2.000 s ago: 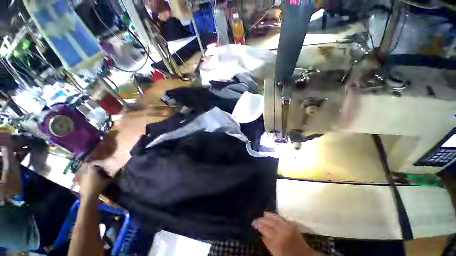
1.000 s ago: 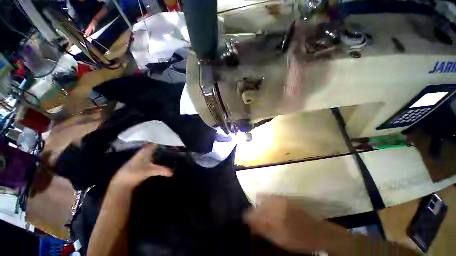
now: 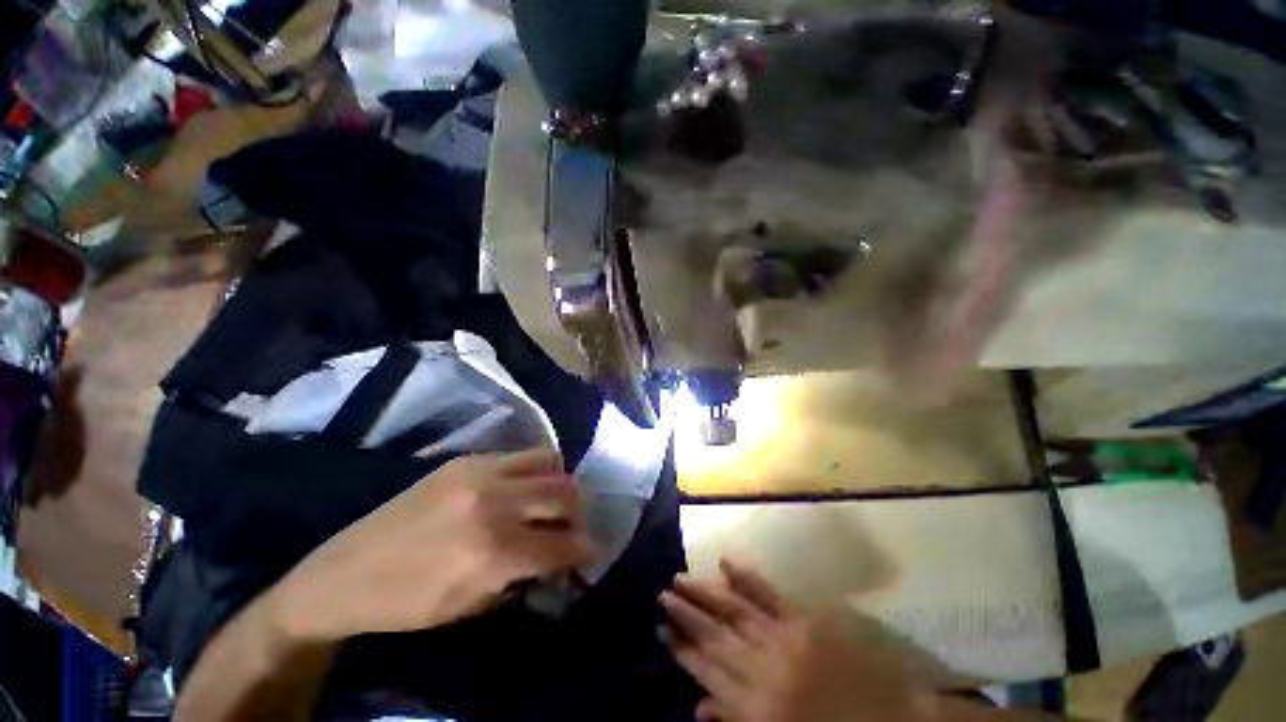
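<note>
A black garment (image 3: 282, 317) with light grey panels (image 3: 458, 402) lies heaped left of the needle area (image 3: 684, 402), which is under bright light. A pale panel edge reaches the presser foot. My left hand (image 3: 458, 543) is on the garment, its fingers curled and pinching the cloth beside the grey panel. My right hand (image 3: 762, 649) rests with fingers apart at the garment's right edge, partly on the machine bed (image 3: 874, 564). The cream sewing machine head (image 3: 846, 240) stands above the work.
A dark green-grey cylinder (image 3: 581, 57) stands above the head, with a pearl bead cluster (image 3: 717, 71) beside it. A brown board (image 3: 99, 437) is at the left. A blue basket (image 3: 92, 677) shows at the lower left, a dark phone (image 3: 1187, 680) at the lower right.
The view has come closer to the needle. My left hand has moved right along the garment towards the grey panel. My right hand has settled flat near the bed's front edge.
</note>
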